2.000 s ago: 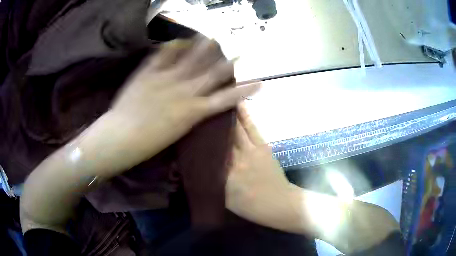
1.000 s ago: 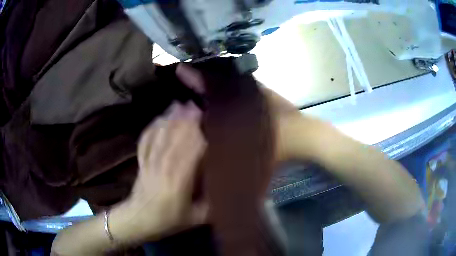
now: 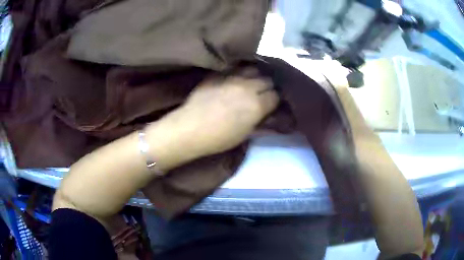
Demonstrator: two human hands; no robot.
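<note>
The dark brown garment body (image 3: 127, 101) lies bunched on the left of the table, with a lighter grey-brown panel on top. My left hand (image 3: 236, 104) is closed on its dark folds near the middle, fingers curled and slightly blurred. A long dark brown band (image 3: 325, 127) curves from near the needle area down over the table's front edge. My right hand (image 3: 346, 99) is blurred and mostly hidden behind the band, close below the machine head; its fingers cannot be made out. The sewing machine head (image 3: 351, 30) stands at upper right with its foot area over the bright bed.
White tape strands (image 3: 404, 96) lie on the machine bed at right. A measuring strip (image 3: 274, 200) runs along the table's front edge. Blue openwork baskets show at lower left (image 3: 25, 236) and lower right, the right one (image 3: 437, 228) with coloured scraps. Brown pieces lie at lower left.
The view has shifted, so the machine head sits further right. My left hand has moved away from the band onto the garment folds. The band now bends out to the right, beside my right forearm.
</note>
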